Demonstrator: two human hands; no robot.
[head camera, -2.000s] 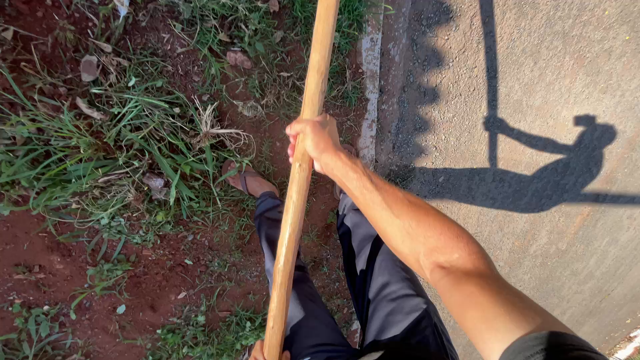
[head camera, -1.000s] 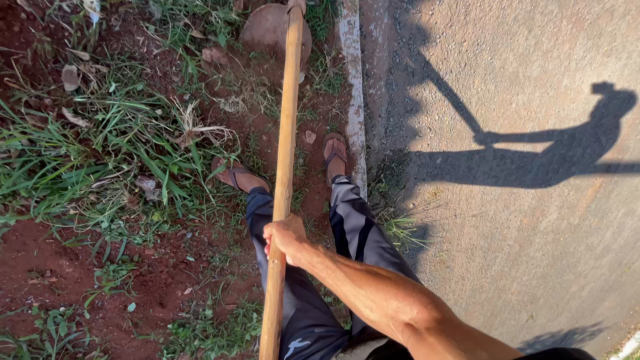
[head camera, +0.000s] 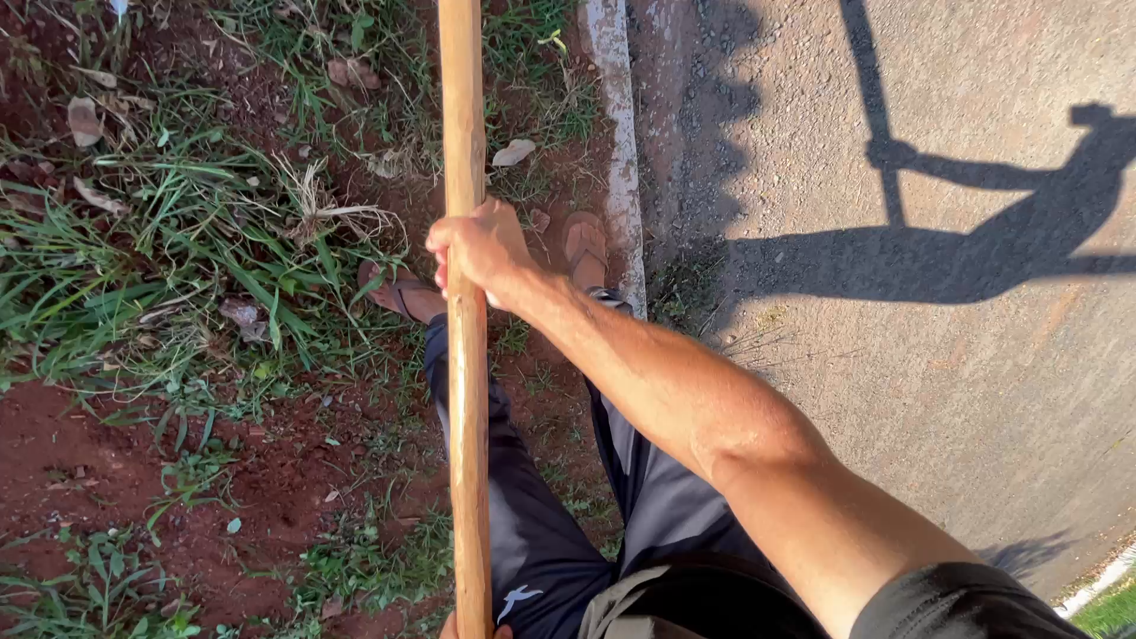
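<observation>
A long pale wooden handle runs from the top to the bottom of the head view, in front of my legs. My right hand is wrapped around it near mid-view, the arm reaching in from the lower right. At the bottom edge, fingers of my left hand show at the handle's lower part; most of that hand is out of view. The handle's far end lies beyond the top edge, so no tool head shows.
My sandalled feet stand on red soil beside a narrow concrete curb. Grass tufts and dry leaves lie left. Right of the curb is a paved road bearing my shadow.
A second ago a rounded, dirt-coloured tool head showed at the handle's far end; now it is out of view. My right hand and the handle have moved up in the view.
</observation>
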